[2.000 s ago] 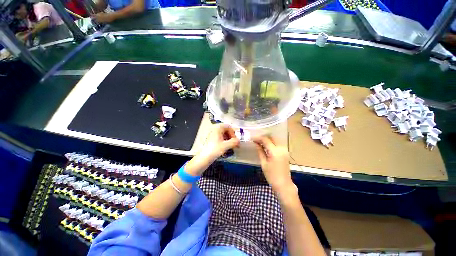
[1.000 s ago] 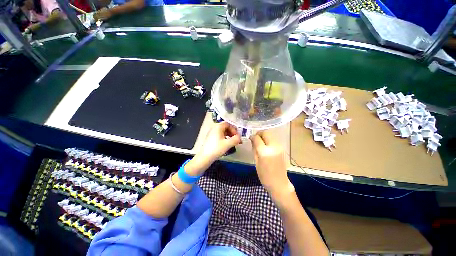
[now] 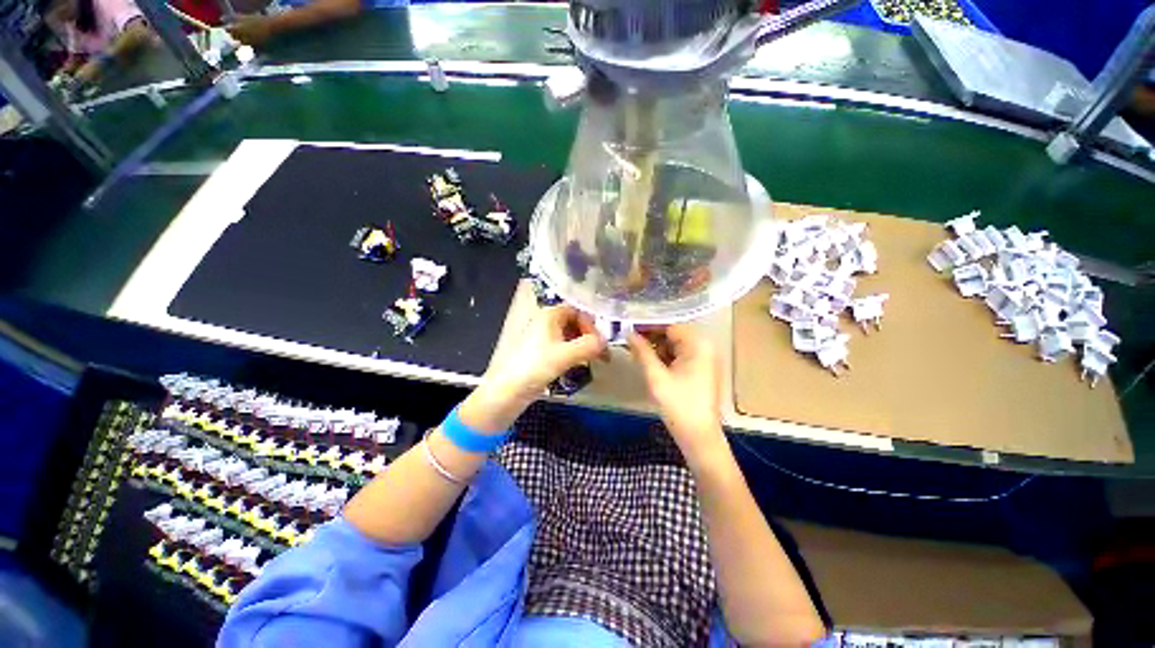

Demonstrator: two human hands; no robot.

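Note:
My left hand (image 3: 557,349) pinches a small white plug housing (image 3: 616,332) just below the front rim of the clear fume hood (image 3: 652,241). Part of a dark circuit board (image 3: 570,380) shows under my left fingers. My right hand (image 3: 678,370) is at the right side of the housing with thumb and forefinger together; whether it grips the housing or something thin is too small to tell. The rim and my fingers hide part of the work.
A black mat (image 3: 291,253) on the left bears several boards. A tan board (image 3: 912,392) on the right bears two heaps of white plug housings (image 3: 811,285). A parts tray (image 3: 108,608) is low left, an open carton (image 3: 937,576) low right. A green conveyor (image 3: 887,139) runs behind.
My right hand has moved in from the right to the housing and its fingers have closed up. My left hand stays nearly in place. More of the dark board shows below my left hand.

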